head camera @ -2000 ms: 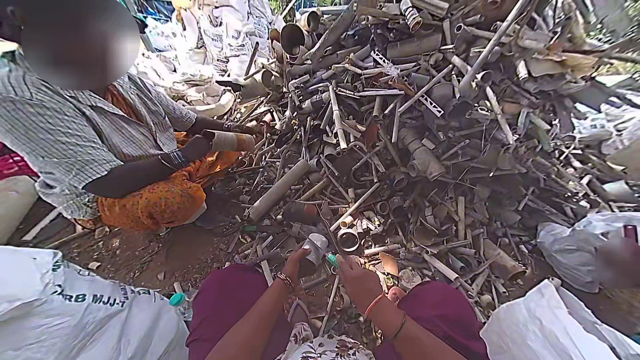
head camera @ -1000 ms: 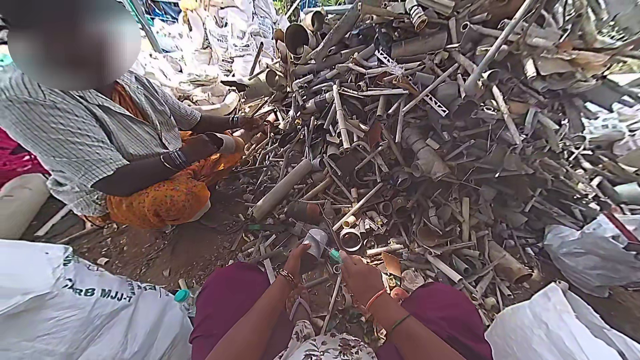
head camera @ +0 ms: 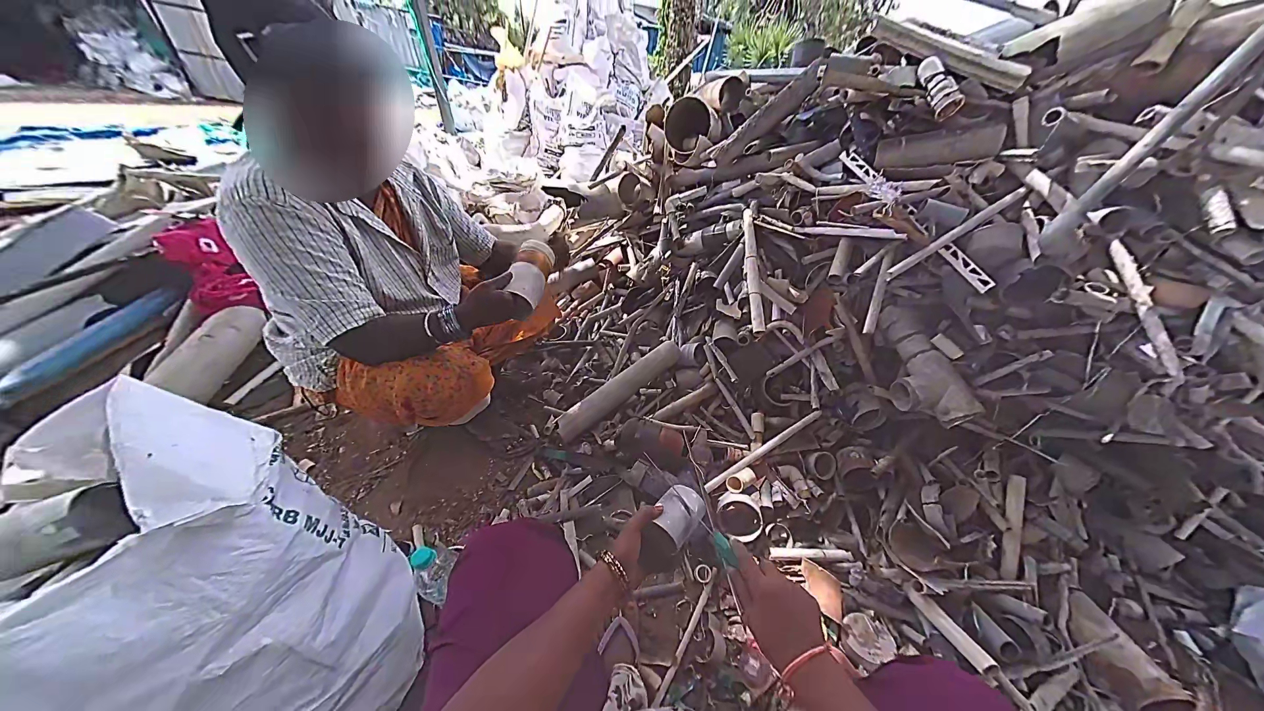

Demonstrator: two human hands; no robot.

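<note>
A short piece of grey pipe point(head camera: 679, 513) is gripped in my left hand point(head camera: 634, 546), low in the middle of the head view. Close to its right side, my right hand point(head camera: 775, 599) is closed around the green handle point(head camera: 726, 549) of a tool; what kind of tool cannot be made out. Loose pipe pieces lie beyond both hands, among them a pale ring-shaped pipe end point(head camera: 740, 515) and a long grey pipe point(head camera: 619, 391).
A large heap of scrap pipes point(head camera: 908, 375) rises ahead and to the right. At the left a person point(head camera: 360, 286) squats, holding a pipe piece point(head camera: 530, 275). A white woven sack point(head camera: 217, 553) and a bottle with a teal cap point(head camera: 425, 561) stand near my left knee.
The view has swung to the left, showing more of the left side. The other person now holds a pipe piece out in front. My hands keep the grey pipe piece and the green-handled tool.
</note>
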